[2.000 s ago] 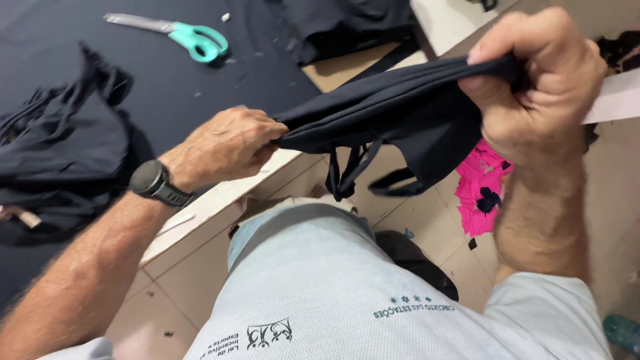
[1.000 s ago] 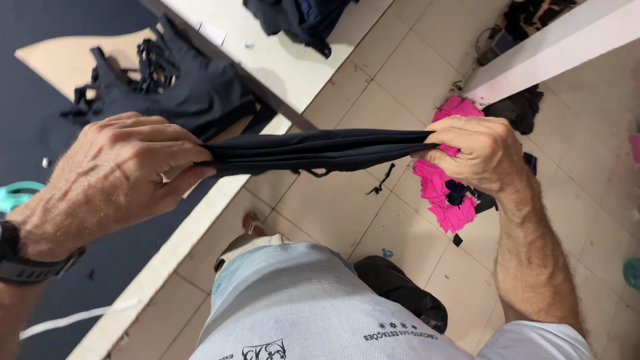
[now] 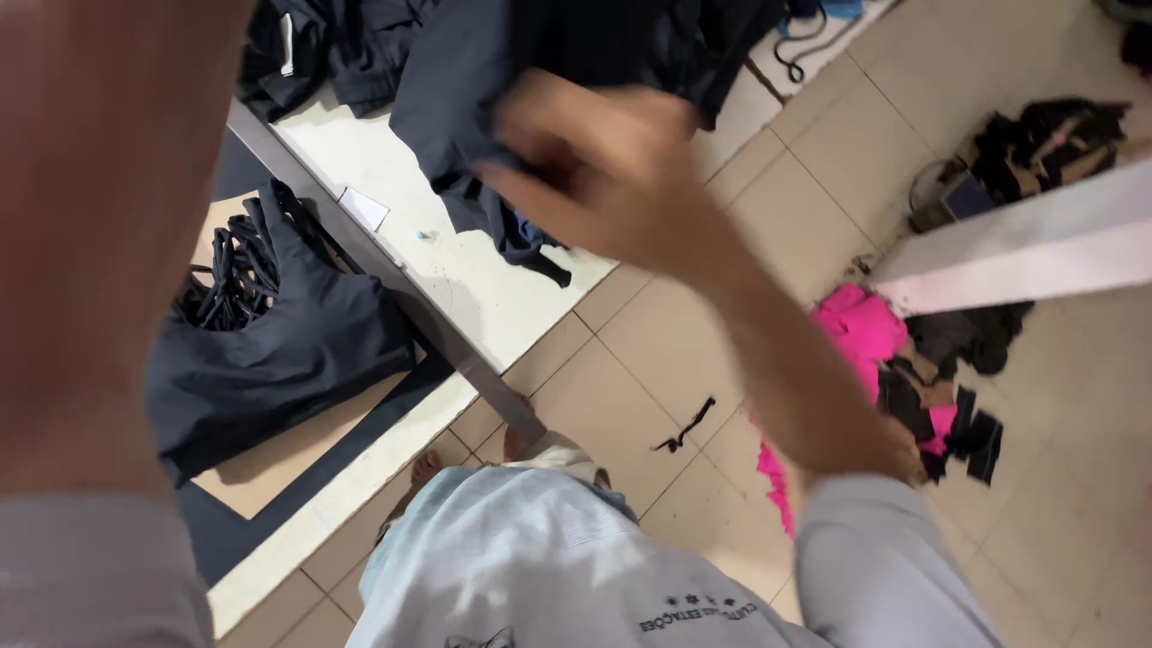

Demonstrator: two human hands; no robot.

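Note:
My right hand [image 3: 598, 157] is blurred by motion and lies over dark navy fabric [image 3: 450, 99] at the top centre, its thumb and fingers curled. Whether they grip the fabric cannot be told. My left forearm rises large and blurred along the left edge, and the left hand is outside the frame. A dark garment with thin tangled straps [image 3: 279, 360] rests on a tan board [image 3: 261, 468] at the left. More dark garments [image 3: 360, 45] lie heaped at the upper left of the white table.
A grey bar [image 3: 387, 270] crosses between the dark-covered surface and the white table [image 3: 459, 306]. A white scrap [image 3: 363, 209] lies near it. Pink fabric [image 3: 855, 333] and dark scraps [image 3: 972, 342] lie on the tiled floor beside a white beam [image 3: 1026, 234]. A black strip [image 3: 686, 427] is nearer.
Both hands were holding a dark garment stretched between them; now they are apart, with the right over the fabric on the white table. The view has shifted toward that table.

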